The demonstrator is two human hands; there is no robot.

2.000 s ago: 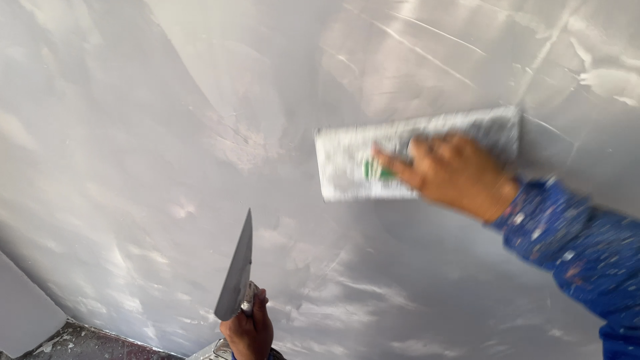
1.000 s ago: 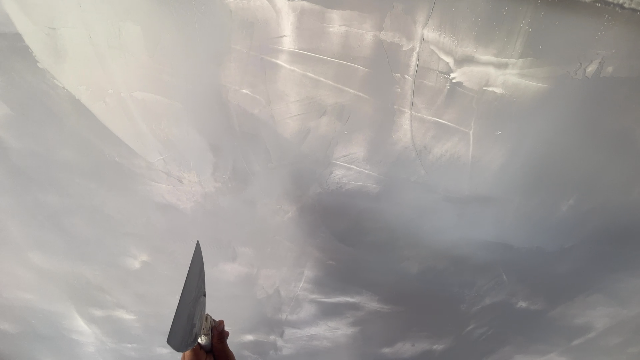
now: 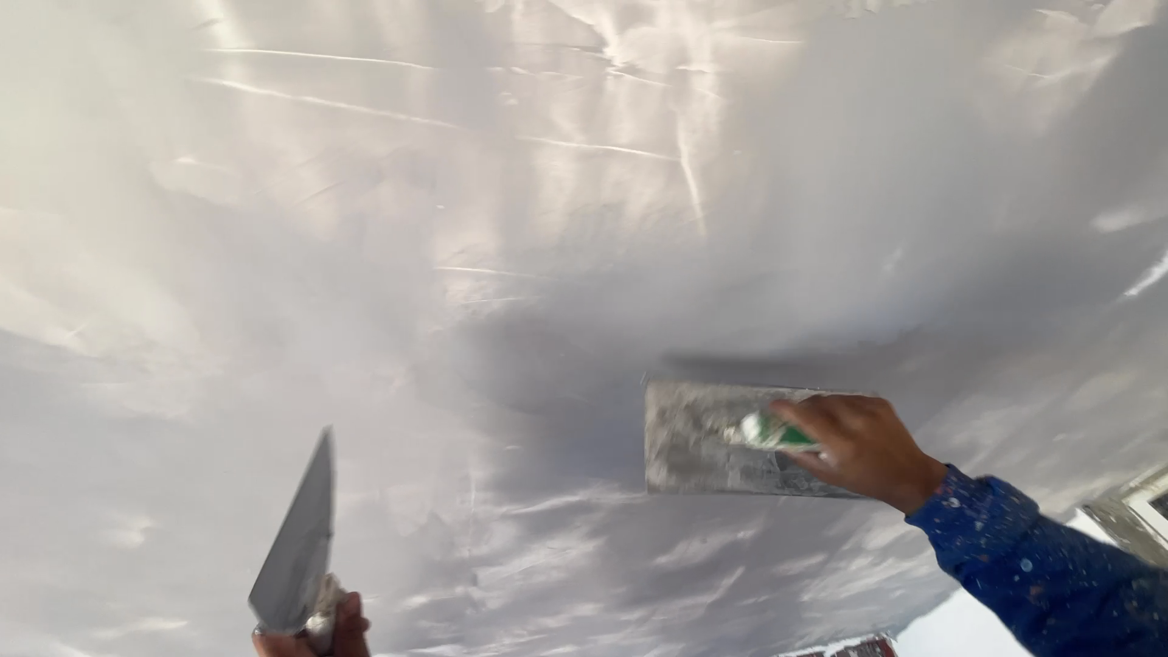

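Observation:
My right hand (image 3: 853, 447), in a paint-spattered blue sleeve, grips the green and white handle of a rectangular plastering trowel (image 3: 693, 438). The trowel lies flat against or close to the wet, grey-white plastered surface (image 3: 547, 301); the exact contact cannot be told. At the bottom left, my left hand (image 3: 315, 639) holds a pointed metal trowel (image 3: 301, 538) by its plaster-caked handle, blade tip upward. Part of the left hand is cut off by the lower edge of the view.
Thin raised ridges and glossy streaks cross the plaster in the upper part. A white-framed opening (image 3: 1152, 506) shows at the right edge, and a reddish object (image 3: 862, 648) at the bottom edge.
My right hand with the plastering trowel, out of view one second ago, is back at the lower right. The left hand still holds the pointed trowel. The view has shifted.

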